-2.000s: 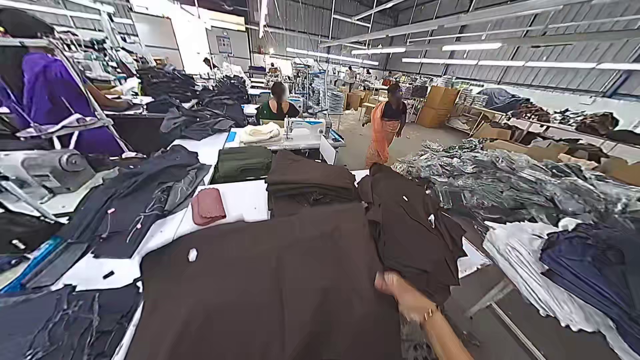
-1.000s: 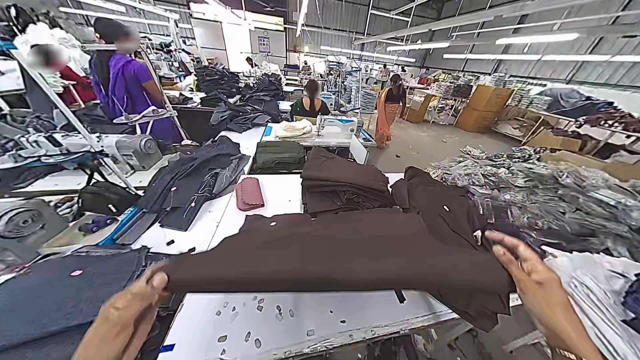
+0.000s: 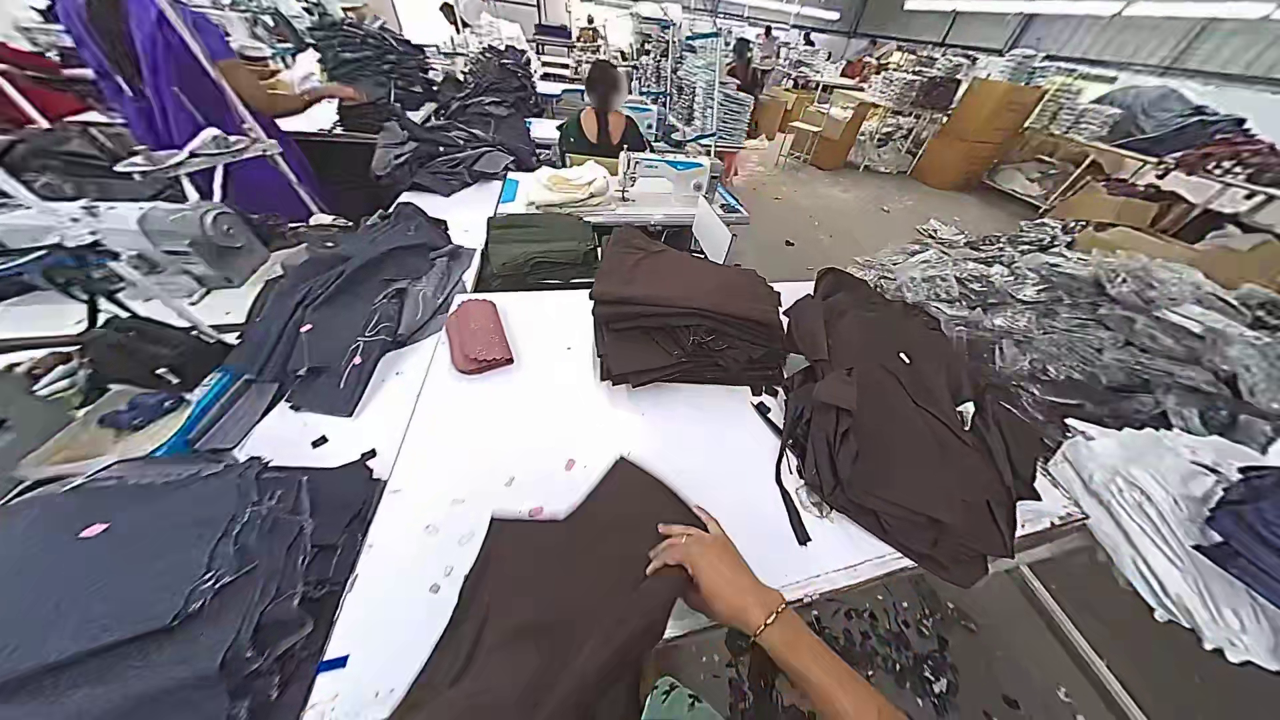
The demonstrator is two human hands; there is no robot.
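Note:
My right hand (image 3: 708, 570), with a ring and a bracelet, holds the right edge of a dark brown fabric piece (image 3: 560, 600) near the white table's front edge. The piece runs out of view at the bottom. My left hand is not in view. Beyond the cloth lies a folded stack of brown fabric (image 3: 685, 310), with a loose heap of brown garments (image 3: 890, 430) hanging over the table edge at its right. A dusty-red scalloped case (image 3: 480, 336) rests left of the stack. Small paper stickers dot the white tabletop (image 3: 500, 430).
Dark grey-blue fabric pieces (image 3: 120, 570) cover the left side, with more (image 3: 350, 290) behind. A sewing machine (image 3: 665, 175) stands past a dark green stack (image 3: 538, 248). Plastic-wrapped packets (image 3: 1120, 330) and white cloth (image 3: 1160, 520) lie at right. A seated person (image 3: 603, 120) is ahead.
The brown piece, stretched between both hands a second ago, now lies lower and nearer, with my right hand on its edge. My left hand has left the view. The view has tilted down.

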